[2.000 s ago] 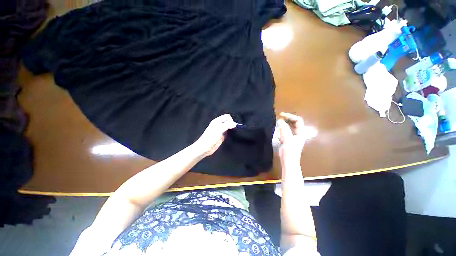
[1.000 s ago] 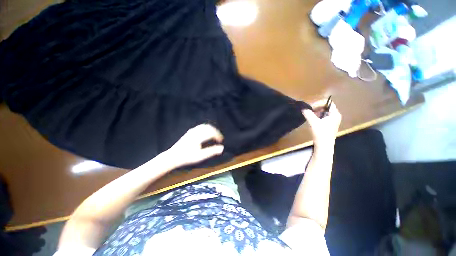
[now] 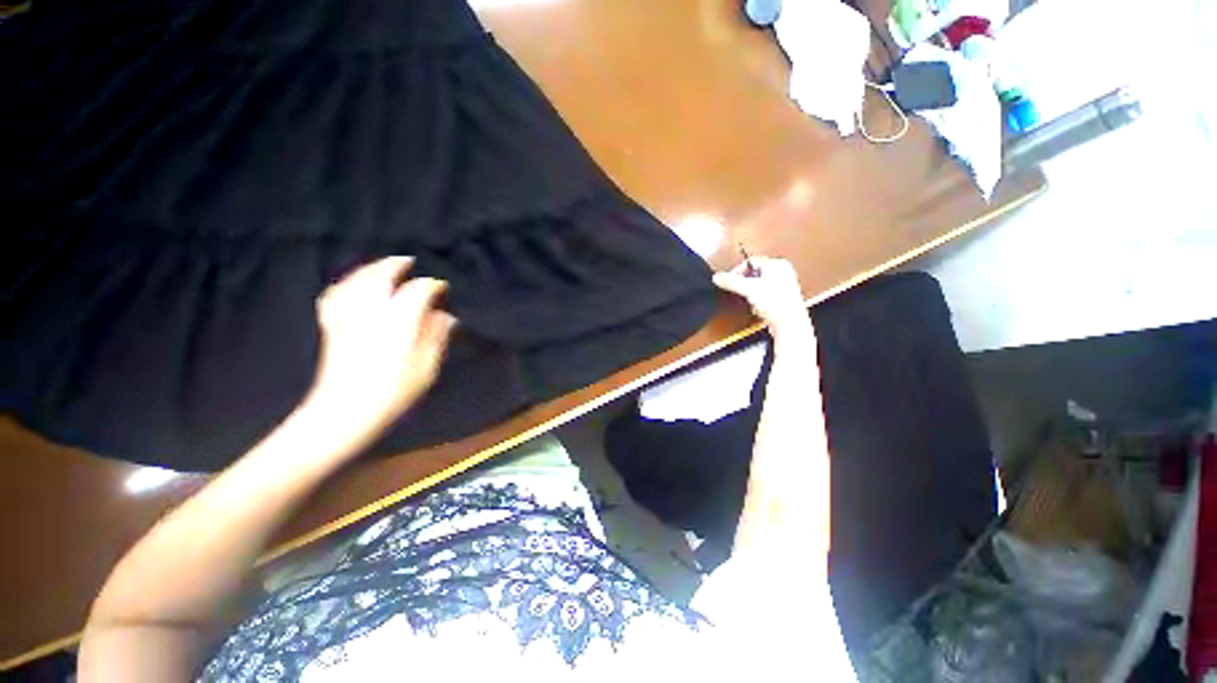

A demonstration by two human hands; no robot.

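Note:
The black tiered dress lies spread on the brown table, its gathered tier seam running across the skirt and its hem near the table edge. My left hand is over the lower skirt with fingers apart and curved; no cloth shows gripped in it. My right hand pinches the skirt's right corner at the hem, close to the table edge. A small dark pointed tool, perhaps thread snips, sticks up from my right hand; most of it is hidden by the fingers.
The table's yellowish edge runs diagonally in front of me. A white face mask, a cord, a dark grey item and bottles lie at the upper right. A black pile is below the table edge. Bags or clutter show at the lower right.
The view has turned and shifted rightward. My right hand went from beside the skirt to its corner and took hold of it. My left hand left its earlier pinch and opened over the skirt.

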